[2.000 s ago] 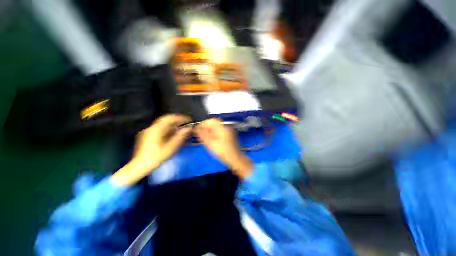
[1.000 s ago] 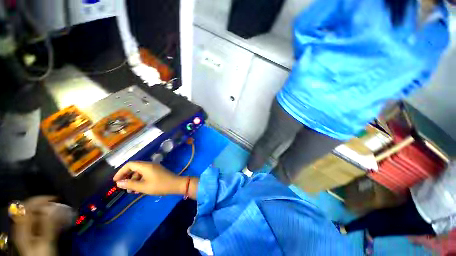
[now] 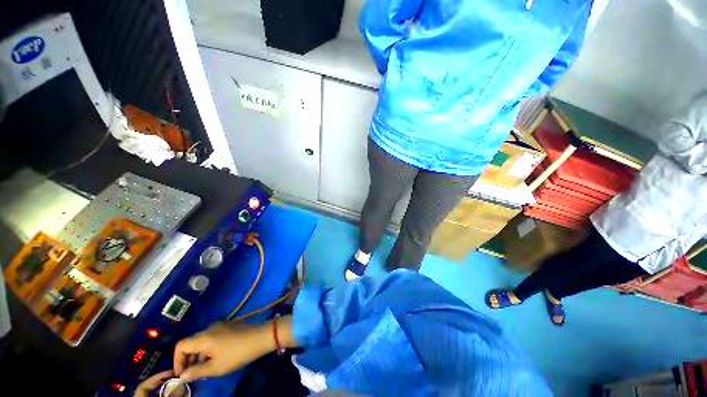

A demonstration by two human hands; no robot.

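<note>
A small round module (image 3: 175, 388) with a pale rim and darker face is at the bottom edge, partly cut off. My right hand (image 3: 221, 350) is bare, and its thumb and fingertips pinch the upper rim. My left hand (image 3: 153, 382) is mostly below the picture; only its fingers show, against the module's left side. The orange fixture nests (image 3: 118, 250) with dark centres sit on the silver perforated plate (image 3: 130, 203), away from both hands. The blue control panel (image 3: 188, 285) with red digits lies just beyond my hands.
A white paper sheet (image 3: 157, 273) lies beside the nests. An orange cable (image 3: 258, 273) loops below the panel. White crumpled cloth (image 3: 145, 145) is behind the plate. A person in blue (image 3: 465, 85) stands by grey cabinets (image 3: 271, 124); another person (image 3: 647, 225) is at right, near stacked red trays (image 3: 585, 190).
The view has swung right. My hands, apart one second ago, are now together at the module. The person in blue appears further left, and another person's legs are now in view.
</note>
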